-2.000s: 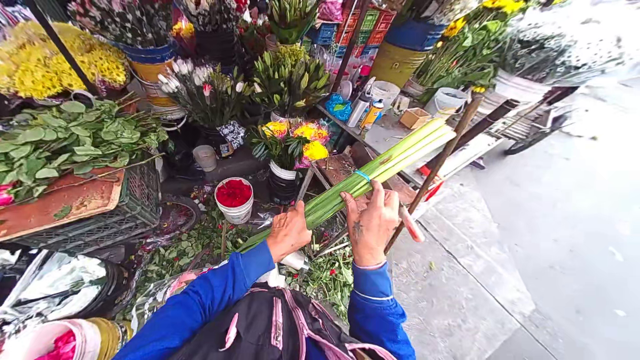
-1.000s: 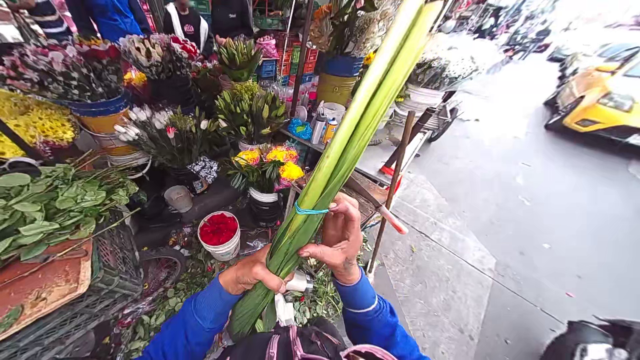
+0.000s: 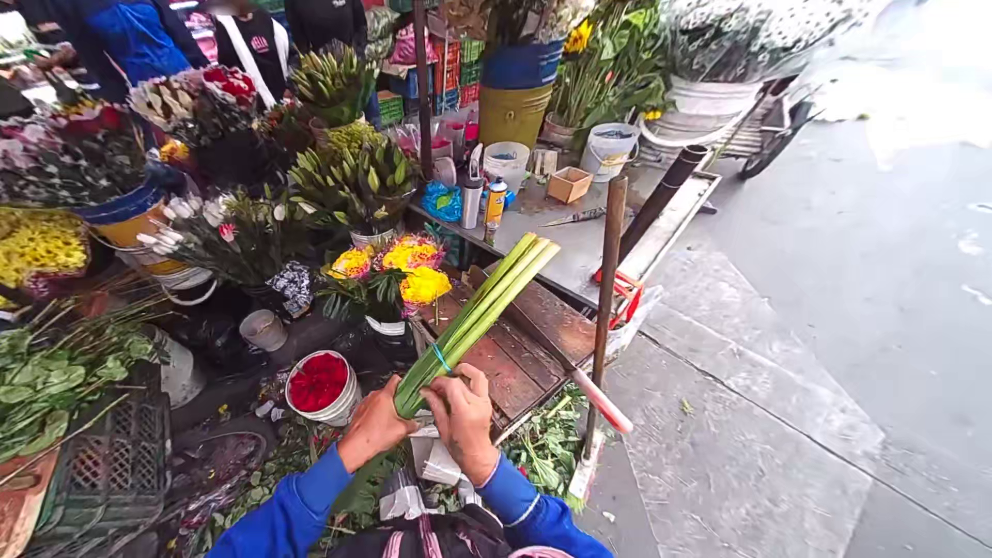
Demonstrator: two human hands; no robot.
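A bundle of long green stems (image 3: pixel 484 310) slants up and away in front of me, its pale cut ends pointing forward. My left hand (image 3: pixel 376 425) is closed around its lower part. A thin blue tie (image 3: pixel 442 358) wraps the bundle just above that grip. The fingertips of my right hand (image 3: pixel 463 415) are bent at the tie and the side of the stems; whether they pinch the tie is too small to tell. Beyond the bundle, a long blade with a pinkish handle (image 3: pixel 601 399) rests across a wooden board (image 3: pixel 508 372).
Right of the board stands a wooden post (image 3: pixel 608 294). A metal table (image 3: pixel 542 232) behind holds a spray can (image 3: pixel 495 203), a small wooden box (image 3: pixel 570 184) and white buckets. On the left are a bucket of red petals (image 3: pixel 319 387), a plastic crate (image 3: pixel 116 457) and flower buckets. People stand at the back left.
The bundle stood steeper and nearer the view one second ago; now it leans away, with its cut ends farther forward. My left hand still holds it, and my right hand remains by the tie.
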